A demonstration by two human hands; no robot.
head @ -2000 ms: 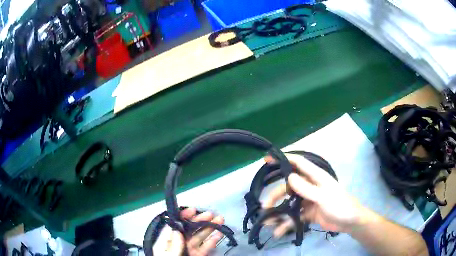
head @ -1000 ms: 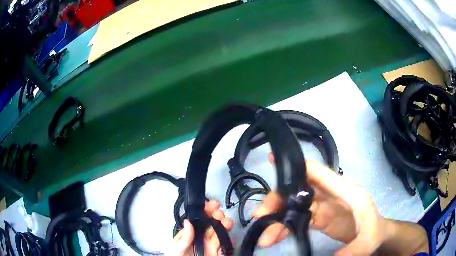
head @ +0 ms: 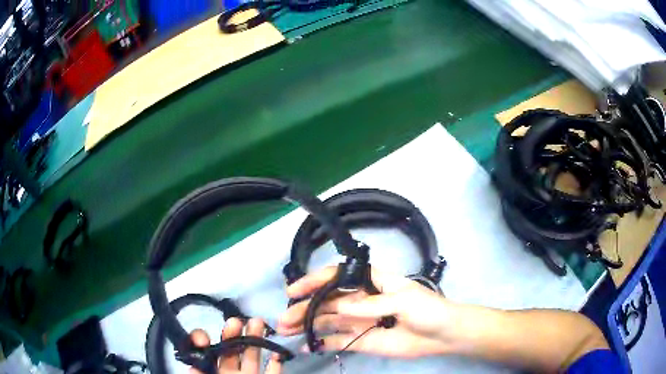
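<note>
A black padded headband (head: 219, 193) is held up in both hands, its arch upward and its thin yokes at the lower ends. My right hand (head: 380, 314) is bare and grips the right hinge and yoke; a thin reddish wire with a small black end hangs by the palm. My left hand (head: 237, 354) holds the left yoke and is partly cut off by the lower edge. Behind them a second headband (head: 372, 201) lies on the white sheet (head: 467, 212). Another headband (head: 157, 329) lies at the left, partly hidden.
A tangled headband pile (head: 555, 182) lies on cardboard at the right. The green line surface (head: 292, 117) runs behind the sheet, with a small headband piece (head: 66, 234) on it. A cardboard sheet (head: 175, 66) is at the far side. A black block (head: 82, 343) sits lower left.
The held headband has moved left and turned, with its arch now opened wide to view. My hands have moved left with it. The view has shifted, showing more of the far side again.
</note>
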